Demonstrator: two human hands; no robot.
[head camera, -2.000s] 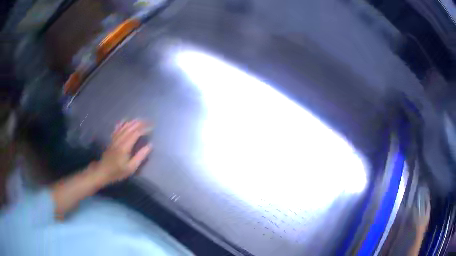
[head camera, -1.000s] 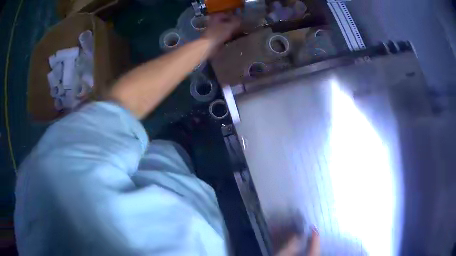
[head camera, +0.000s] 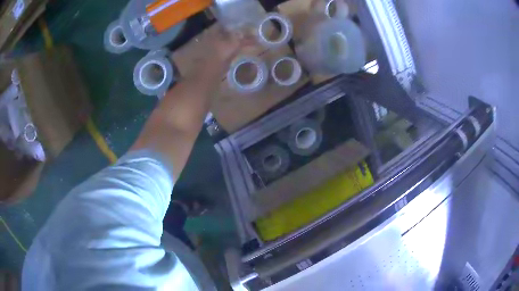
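My left hand is blurred over brown cardboard, just below a pale translucent roll beside the orange shaft. Its fingers blend with the cardboard, so I cannot tell whether it holds anything. Clear film rolls with round core holes stand around it: one just right of the hand, one above that, and another left of the forearm. A wider milky roll stands at the right. My right hand is out of view.
The machine's metal table curves along the lower right, with rollers at its edge. Inside the silver frame are more rolls and a yellow piece below cardboard. An open box with white cores stands left on the green floor.
The view has shifted toward the rolls and machine end. My left hand has left the table and reached out to the shaft area. My right hand has gone out of view.
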